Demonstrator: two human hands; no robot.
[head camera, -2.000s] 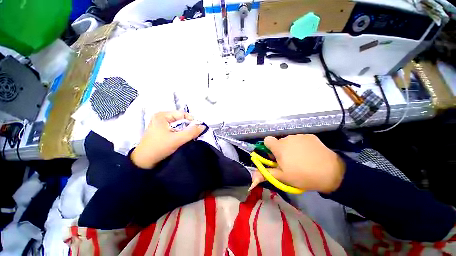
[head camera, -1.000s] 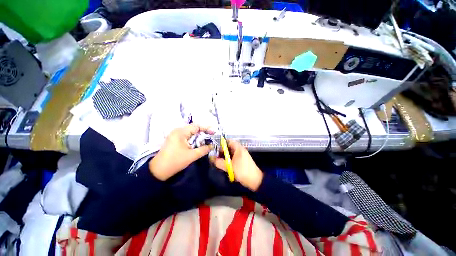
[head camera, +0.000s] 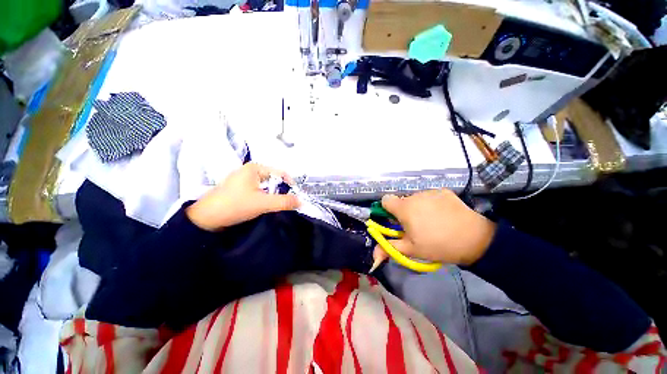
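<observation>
My left hand (head camera: 238, 197) pinches the bunched white and dark edge of the garment at the table's front edge. The navy garment panel (head camera: 292, 245) lies across my lap below it, with a white part (head camera: 164, 172) spread on the table at left. My right hand (head camera: 439, 228) holds scissors with yellow and green handles (head camera: 402, 256). Their blades point left at the white strip (head camera: 318, 207) near my left fingertips. Whether the blades are open or touch the cloth is unclear.
The sewing machine (head camera: 526, 88) stands behind, its needle area (head camera: 318, 62) above my left hand. A checked fabric piece (head camera: 124, 126) lies at left. Thin orange-brown handles (head camera: 483, 148) and a checked scrap (head camera: 501, 164) are at right. A ruler tape (head camera: 395, 185) runs along the front edge.
Since one second ago, my right hand has moved right, away from my left, and the scissors have turned from upright to pointing left. The white cloth lies further spread at left. The view has shifted.
</observation>
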